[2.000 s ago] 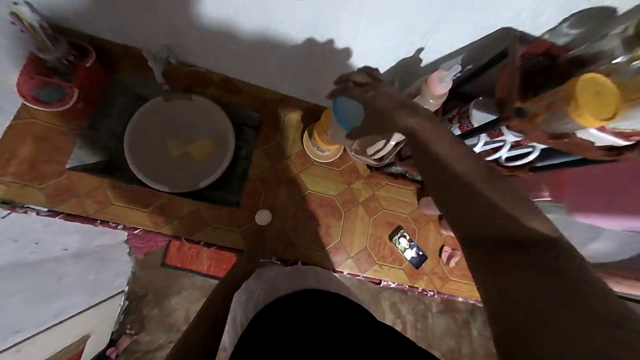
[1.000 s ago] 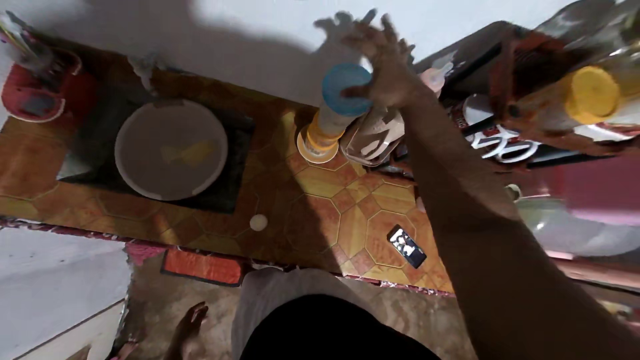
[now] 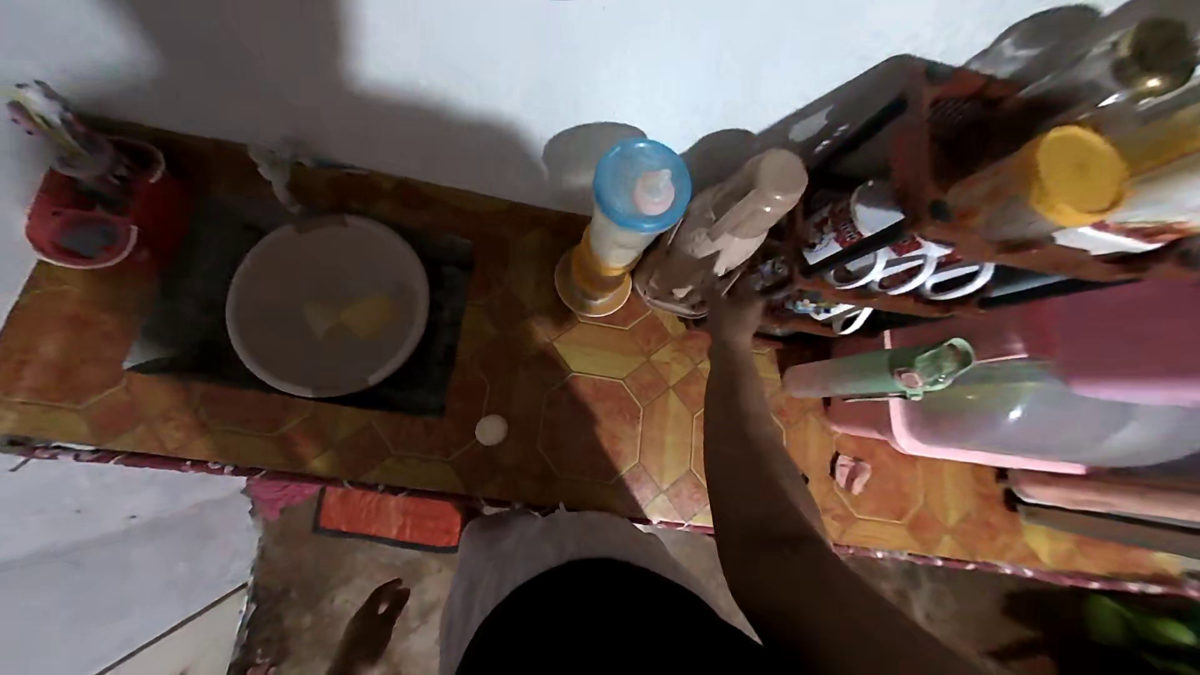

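My right hand (image 3: 736, 311) reaches down beside a wrapped, light brown bottle-like item (image 3: 722, 230), at the foot of the shelf; its fingers are partly hidden, so a grip cannot be told. Just left of that stands a tall container with a blue lid (image 3: 623, 192), a pink-and-clear baby bottle nipple (image 3: 654, 191) on top of it. Low in the view, my left hand (image 3: 372, 614) hangs over the floor beside my clothing, fingers apart and holding nothing.
A round basin (image 3: 328, 305) of liquid with yellow pieces sits in the sink at left, near a red basket (image 3: 98, 211). White mugs (image 3: 905, 258) hang at a rack on the right. A green bottle (image 3: 877, 370) lies by a pink-rimmed bin (image 3: 905, 431). A small round white object (image 3: 491, 429) rests on the tiled counter.
My right hand has moved down from above the blue lid to the shelf's foot. The pink-and-clear nipple, earlier behind my hand to the right, now shows over the blue lid.
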